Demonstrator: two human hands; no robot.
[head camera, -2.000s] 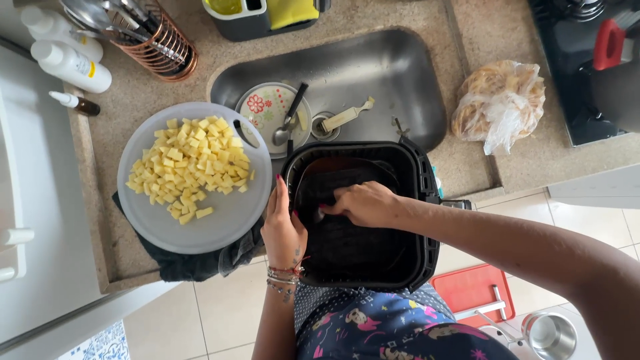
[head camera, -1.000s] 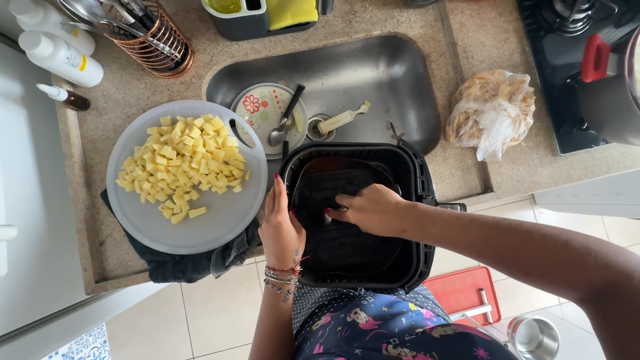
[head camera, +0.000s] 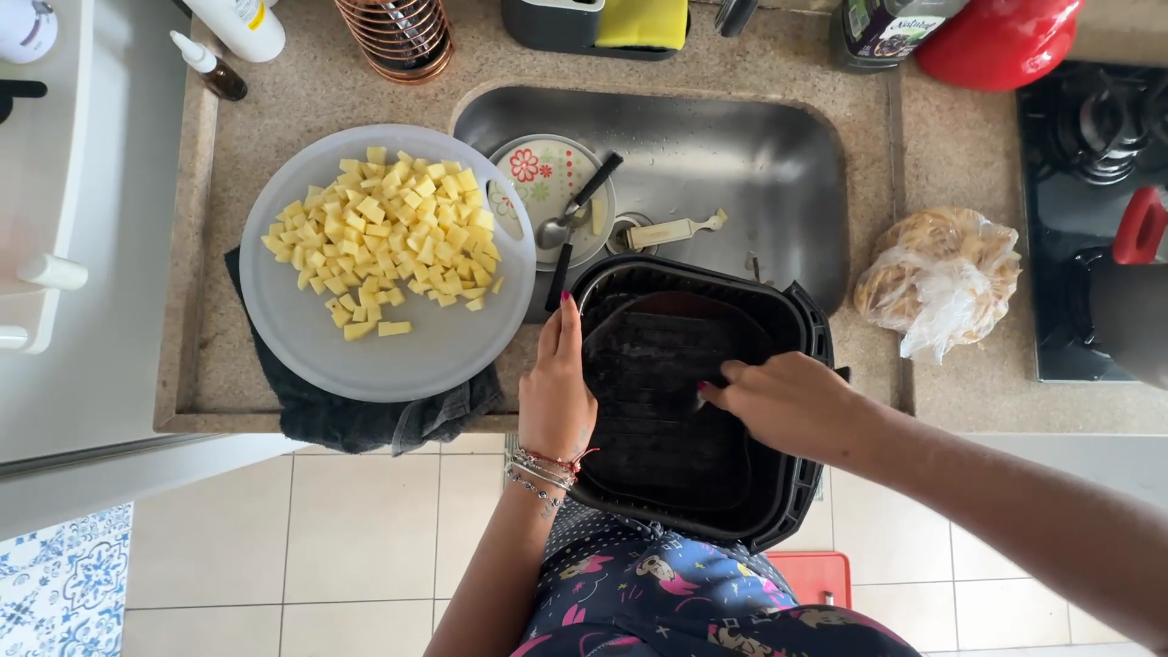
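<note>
My left hand grips the left wall of a black air fryer basket, which is tilted between the sink's front edge and my body. Inside the basket is my right hand, its fingers closed on a small whitish thing mostly hidden by them, near the ridged dark bottom. To the left, a round grey cutting board carries a heap of diced yellow potato, with a dark cloth under it.
The steel sink holds a flowered plate, black-handled cutlery and a peeler. Right of it lies a knotted plastic bag beside the gas stove. A copper wire holder and bottles stand behind the board.
The basket is turned somewhat compared with before, and my right hand has shifted toward its right side. My left hand stays on the left wall.
</note>
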